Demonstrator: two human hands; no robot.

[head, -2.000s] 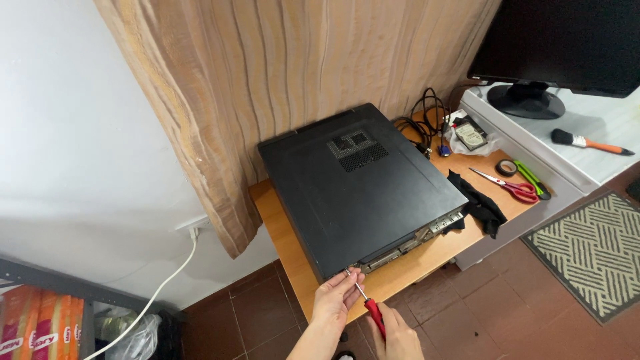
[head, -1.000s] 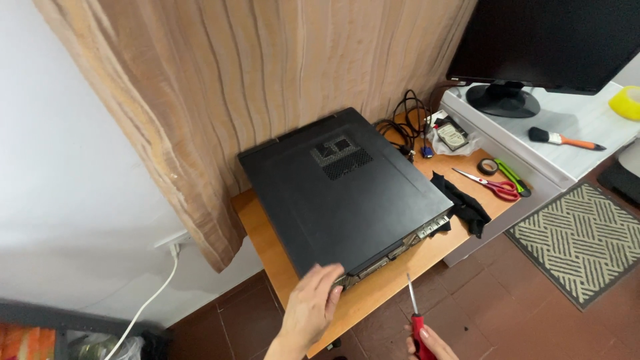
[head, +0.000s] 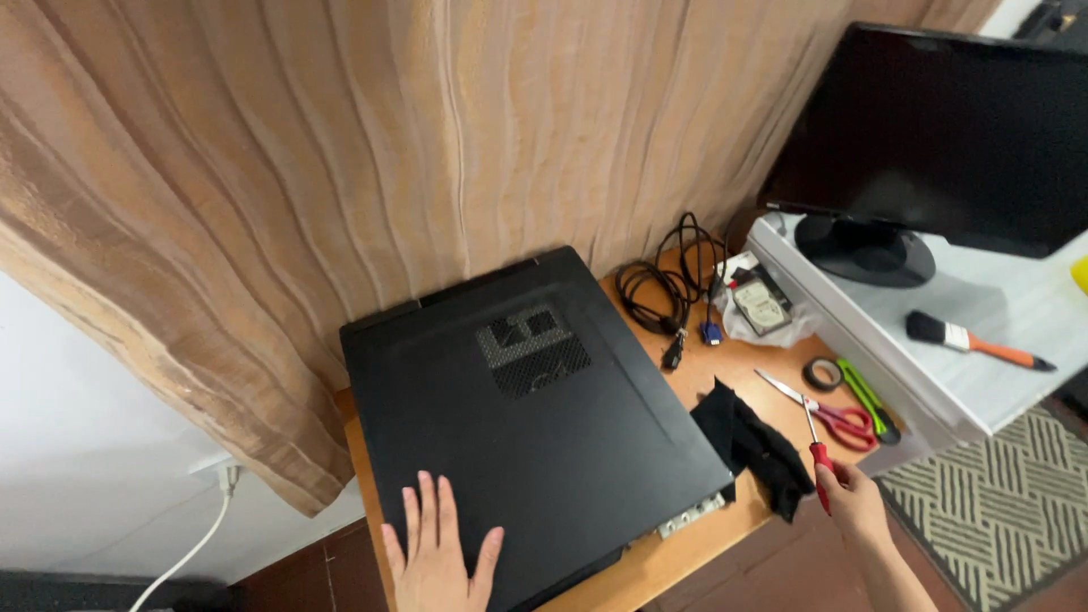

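Note:
A black desktop computer case [head: 544, 459] lies flat on a wooden table [head: 654, 578], its vented side panel facing up. My left hand [head: 442, 552] rests with spread fingers on the near left part of that panel. My right hand [head: 850, 501] grips a screwdriver [head: 821, 467] by its red handle, the shaft pointing up beside red-handled scissors [head: 837, 421]. Between the case and the screwdriver lies a black cloth [head: 756, 450]. A roll of dark tape [head: 823, 374] and a green utility knife [head: 863, 395] are just beyond the scissors.
Coiled black cables [head: 663, 293] and a hard drive [head: 761, 306] on plastic wrap sit at the table's back. To the right, a white desk [head: 994, 297] holds a monitor [head: 952, 136] and a paintbrush [head: 969, 340]. A curtain [head: 510, 127] hangs behind the case.
Both hands were at the case's rear edge two seconds ago. My left hand has moved onto the top panel; my right hand has carried the screwdriver right, over to the scissors. The view has shifted.

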